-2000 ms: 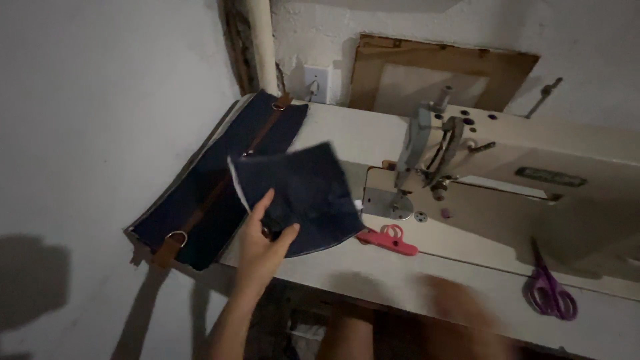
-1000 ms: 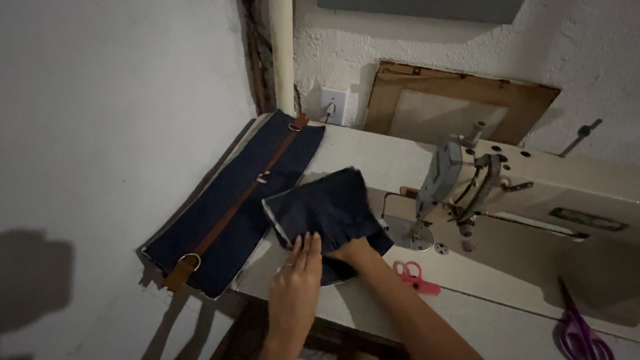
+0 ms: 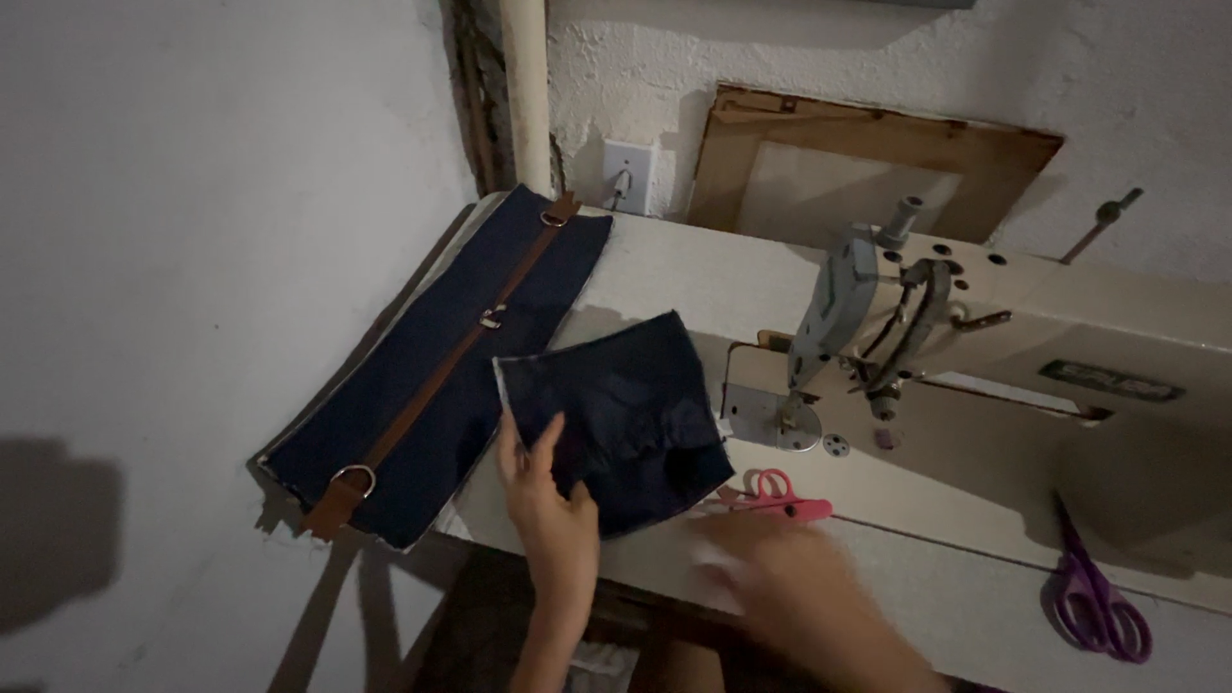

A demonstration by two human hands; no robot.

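Note:
My left hand point(image 3: 549, 491) lies at the lower left edge of a dark navy fabric piece point(image 3: 626, 404), gripping that edge between thumb and fingers. Blurred by motion, my right hand point(image 3: 760, 568) is off the fabric's lower right corner, near pink thread snips point(image 3: 780, 500); whether it holds anything cannot be told. To the left lies a long navy fabric panel point(image 3: 452, 356) with a brown zipper strip down its middle, metal D-rings near both ends and a zipper slider. The sewing machine's needle area point(image 3: 791, 414) is just right of the smaller piece.
The sewing machine point(image 3: 982, 337) takes up the right of the white table point(image 3: 674, 269). Purple-handled scissors point(image 3: 1097, 606) lie at the lower right. A brown-framed board point(image 3: 857, 164) leans on the wall behind, beside an outlet point(image 3: 628, 178) with a plug and a vertical pipe point(image 3: 526, 96).
My right hand has left the smaller fabric, where it pressed a second ago, and moved toward the front edge. My left hand has shifted to the fabric's left edge.

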